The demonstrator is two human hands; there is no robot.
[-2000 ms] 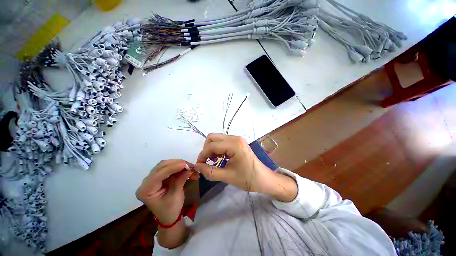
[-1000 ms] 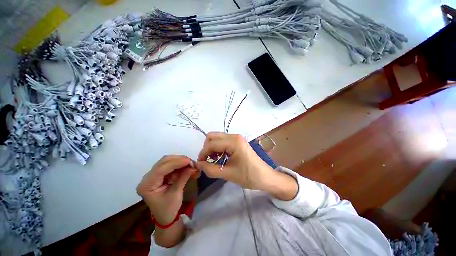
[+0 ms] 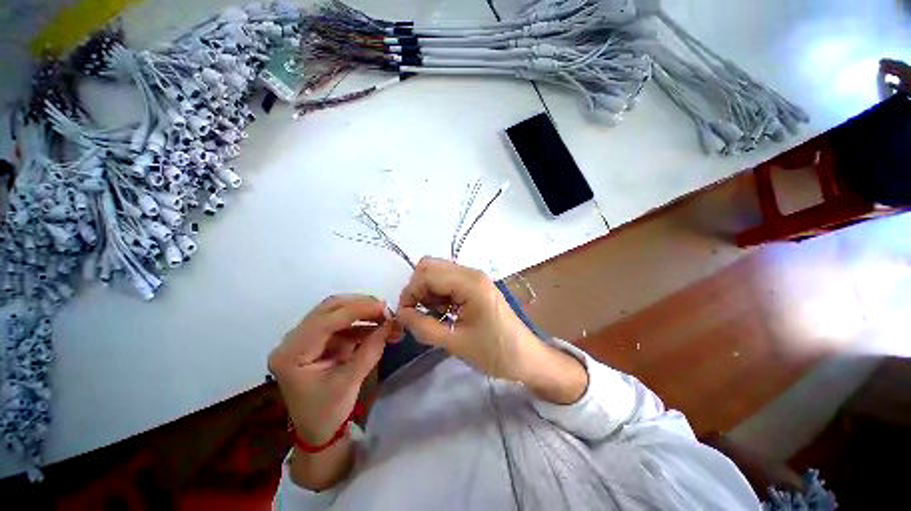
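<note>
Thin core wires (image 3: pixel 469 222) fan out beyond my right hand over the white table (image 3: pixel 290 220). My right hand (image 3: pixel 467 317) is closed on the wires, with several short coloured ends showing at its palm side. My left hand (image 3: pixel 332 351), with a red band at the wrist, has thumb and forefinger pinched on a tiny white piece, likely a connector housing (image 3: pixel 389 313). Its fingertips almost touch my right fingertips. Whether a wire tip sits in the piece is too small to tell. Loose white housings (image 3: pixel 385 210) lie scattered on the table ahead of my hands.
A smartphone (image 3: pixel 548 165) lies right of the wires. Bundled pigtail cables (image 3: pixel 479 57) lie behind it, more cables (image 3: pixel 724 100) at the far right. Heaped pigtail cables (image 3: pixel 150 170) cover the left. A small green-and-white card (image 3: pixel 282 78) lies between. A red stool (image 3: pixel 799 195) stands right.
The view has shifted a little, moving the table items slightly. My left hand has tilted and its fingertips are slightly higher in the picture. My right hand keeps its grip on the wires.
</note>
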